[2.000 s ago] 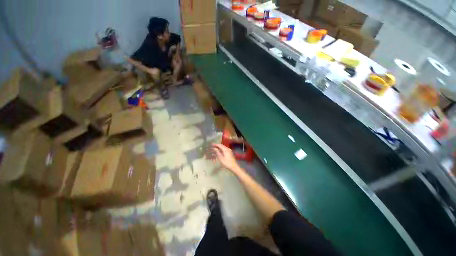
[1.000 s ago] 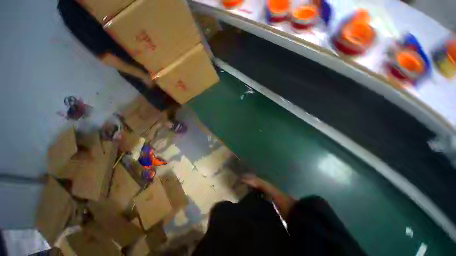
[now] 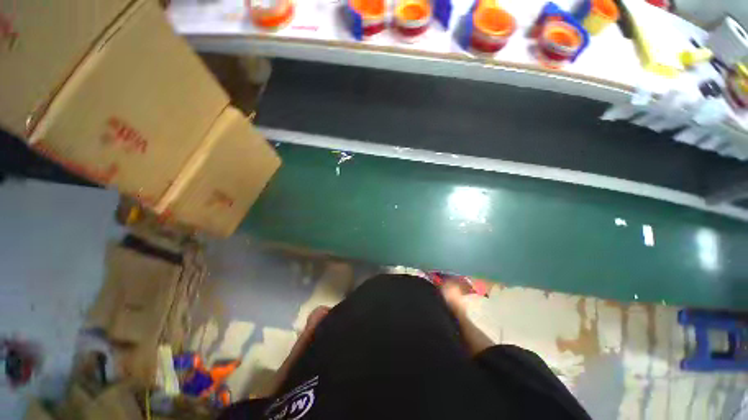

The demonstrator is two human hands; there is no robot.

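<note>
My left hand point(image 3: 316, 318) shows only in part beside my black clothing, at the lower middle. My right hand point(image 3: 456, 300) is on the other side of the clothing, just below the edge of the green bench point(image 3: 377, 201). Both hands are low and blurred, and their fingers are mostly hidden. I see nothing held in either. The green bench runs across in front of me, with small white scraps on it.
Stacked brown cartons point(image 3: 131, 123) with red print stand at the bench's left end. A white shelf point(image 3: 320, 34) holds orange and blue tape dispensers point(image 3: 492, 26) above a black conveyor surface point(image 3: 410, 107). A blue stool point(image 3: 713, 340) is at right. Orange and blue items point(image 3: 201, 376) lie at lower left.
My view has turned right to face the bench side-on, and the carton stack is nearer. My left hand has come into view, and my right hand is now at the bench's near edge.
</note>
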